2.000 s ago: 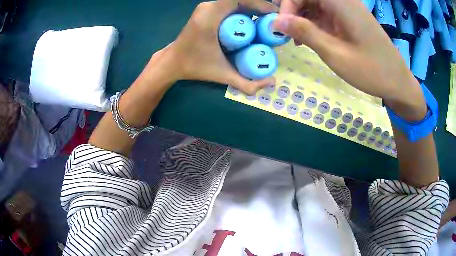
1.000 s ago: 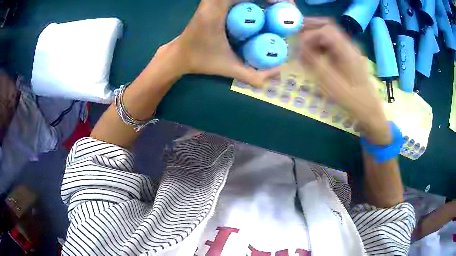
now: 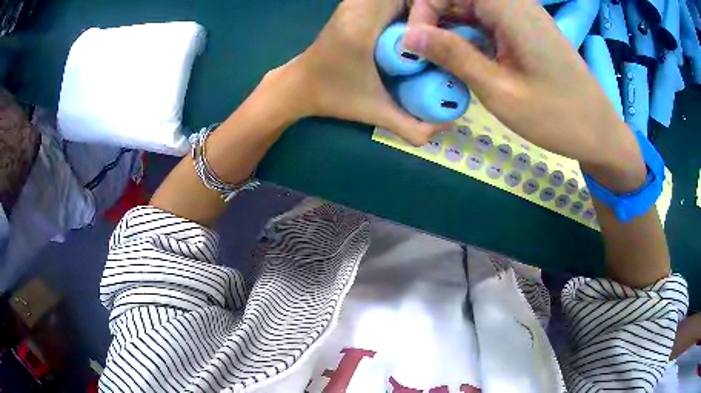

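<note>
My left hand [image 3: 350,73] is shut around three light-blue handle units [image 3: 433,95], their flat ends with small dark slots facing me. My right hand [image 3: 507,69] is over them, thumb and fingertips at the end of the upper left unit [image 3: 396,50]. The third unit, at the upper right, is mostly hidden behind my right hand. Whether a label sticker is between my right fingertips cannot be seen. The yellow label sheet [image 3: 538,165] with rows of grey round labels lies on the dark-green table below my hands.
A heap of blue units [image 3: 635,88] lies at the upper right. A white soft pad [image 3: 127,84] lies at the left table edge [image 3: 323,203]. Another yellow sheet edge shows at the far right. Part of another person's arm [image 3: 686,335] shows at the lower right.
My right hand was over the label sheet a second ago and is now back at the ends of the units. My left hand and the units have shifted slightly right.
</note>
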